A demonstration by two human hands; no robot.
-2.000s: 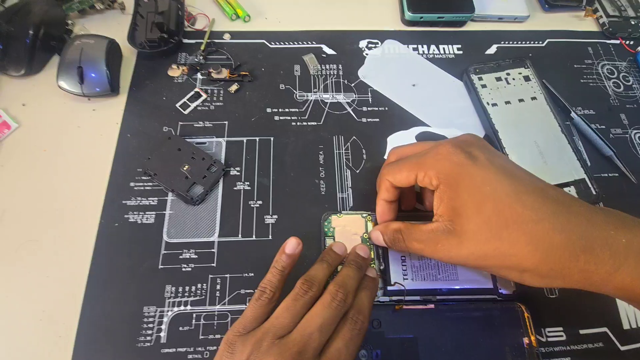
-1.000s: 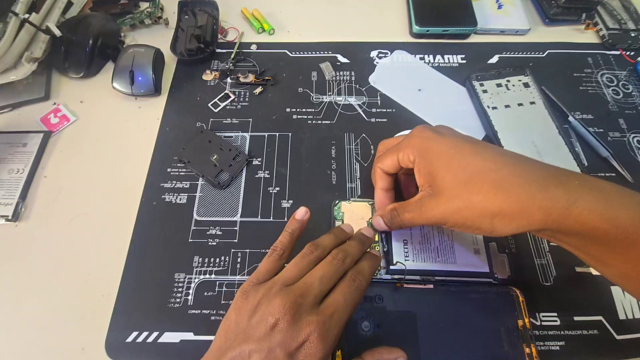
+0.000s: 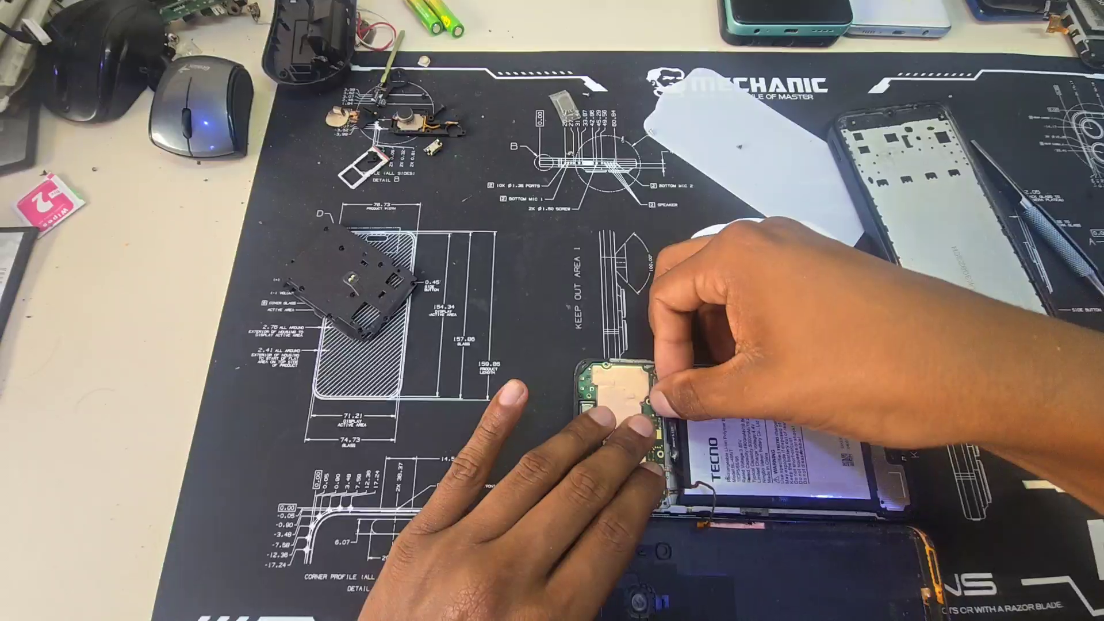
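An opened phone lies sideways on the black work mat, its circuit board point(image 3: 623, 388) at the left end and its white Tecno battery point(image 3: 776, 457) to the right. My left hand point(image 3: 535, 509) rests flat with spread fingers, the fingertips on the board. My right hand point(image 3: 742, 319) has thumb and index finger close together at the board's right edge, beside the battery; whether something small is between them is hidden. Below the phone lies a dark phone panel point(image 3: 776, 569), joined near a thin cable and partly under my left hand.
A black plastic phone cover part point(image 3: 354, 280) lies left, with a SIM tray point(image 3: 364, 167) and small parts above. A white sheet point(image 3: 742, 147), a phone frame point(image 3: 940, 207) and a metal hand tool point(image 3: 1052, 228) lie right. A computer mouse point(image 3: 201, 108) stands left of the mat point(image 3: 535, 259).
Both hands stay at the circuit board, with my left fingertips on it and my right fingers at its edge. The view has shifted somewhat.
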